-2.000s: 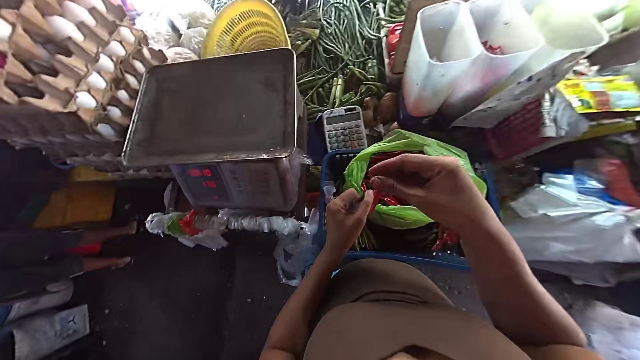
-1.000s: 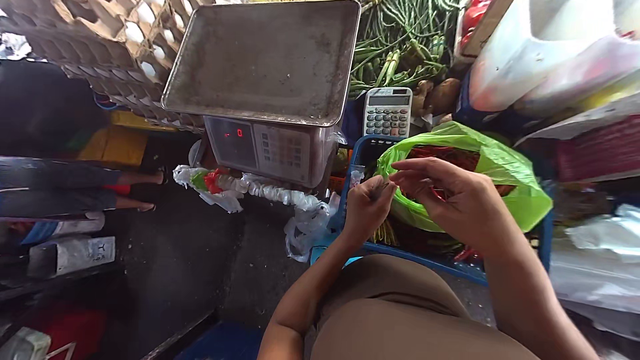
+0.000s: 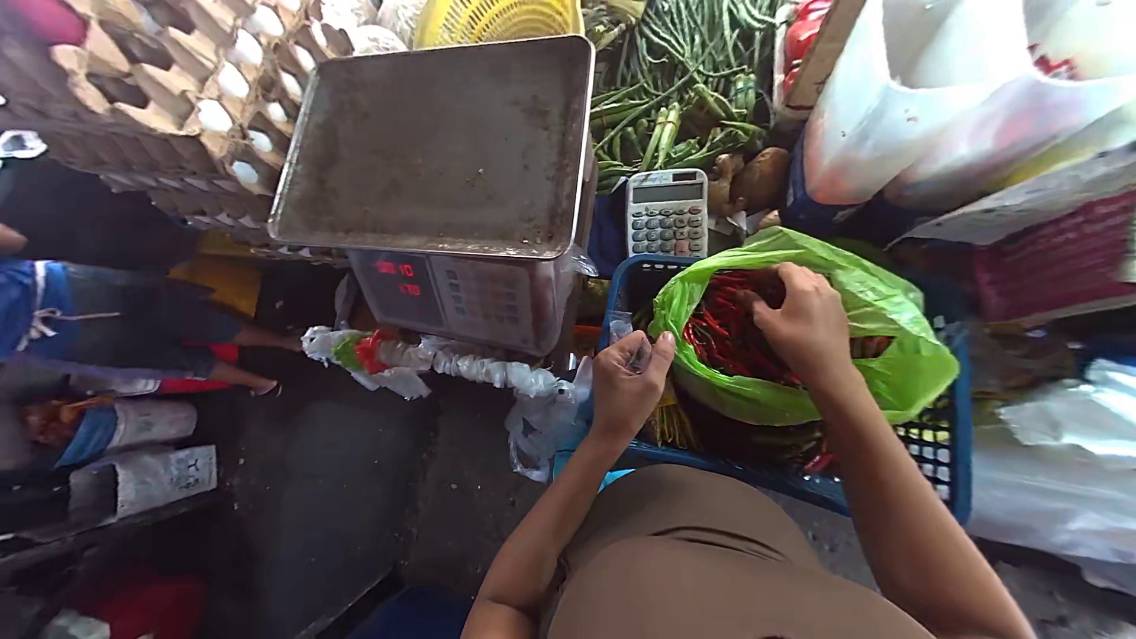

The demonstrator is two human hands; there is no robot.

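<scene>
A light green plastic bag [image 3: 896,311] stands spread at the top, full of red chili peppers [image 3: 723,328], in a blue plastic crate [image 3: 958,426]. My right hand [image 3: 803,324] reaches into the bag, its fingertips down among the peppers; whether they grip any is hidden. At the crate's left edge, my left hand [image 3: 628,382] is closed on a small clear plastic bag [image 3: 637,355]. Behind the crate lies a calculator [image 3: 667,213]. A digital scale [image 3: 470,302] with a bare metal tray [image 3: 435,146] and lit red digits stands left of it.
Egg trays [image 3: 177,106] are stacked at the upper left. Green long beans [image 3: 692,44] lie behind the calculator. A string of bunched plastic bags [image 3: 479,366] hangs along the scale's front. White containers [image 3: 914,106] stand at the upper right. Another person's legs [image 3: 151,311] show at far left.
My right hand has gone from beside my left hand down into the green bag among the peppers. My left hand stays near the crate's left edge. The scale's display digits differ from a second ago.
</scene>
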